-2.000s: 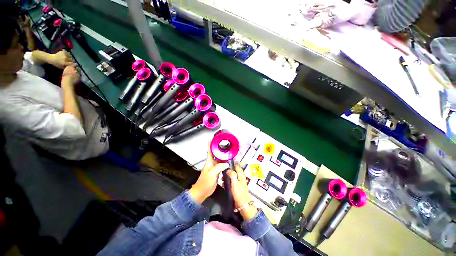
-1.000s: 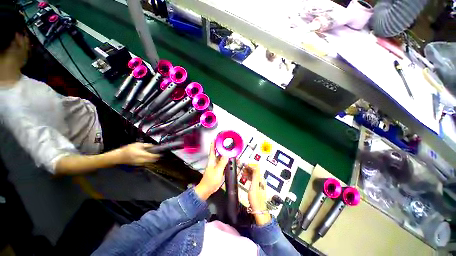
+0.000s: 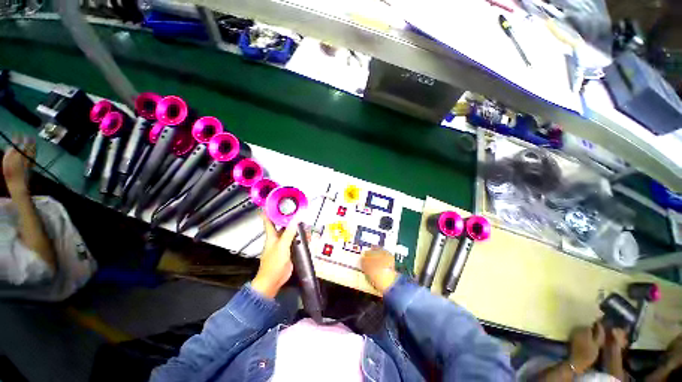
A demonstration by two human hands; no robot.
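Note:
A hair dryer (image 3: 306, 272) with a dark straight handle and a bright pink ring head is held upright in front of me, its handle pointing to my body. My left hand (image 3: 275, 257) is closed around it just below the pink ring. My right hand (image 3: 380, 267) is off the dryer, over the lower right part of the white test panel (image 3: 360, 250); its fingers look curled, and whether they hold anything is hidden. The panel has yellow discs, small red switches and dark-framed displays.
Several pink-headed dryers (image 3: 223, 148) lie left of the panel. Two dryers (image 3: 450, 224) lie on the beige board (image 3: 516, 287) at right. Clear plastic bags (image 3: 550, 195) sit behind it. A person's arm (image 3: 28, 213) shows at far left; another person's hands (image 3: 587, 347) hold dark items at lower right.
The view has turned right. My right hand has moved from beside the dryer to the panel's lower right. The left worker's arm has drawn back, and one more dryer lies at the row's near end.

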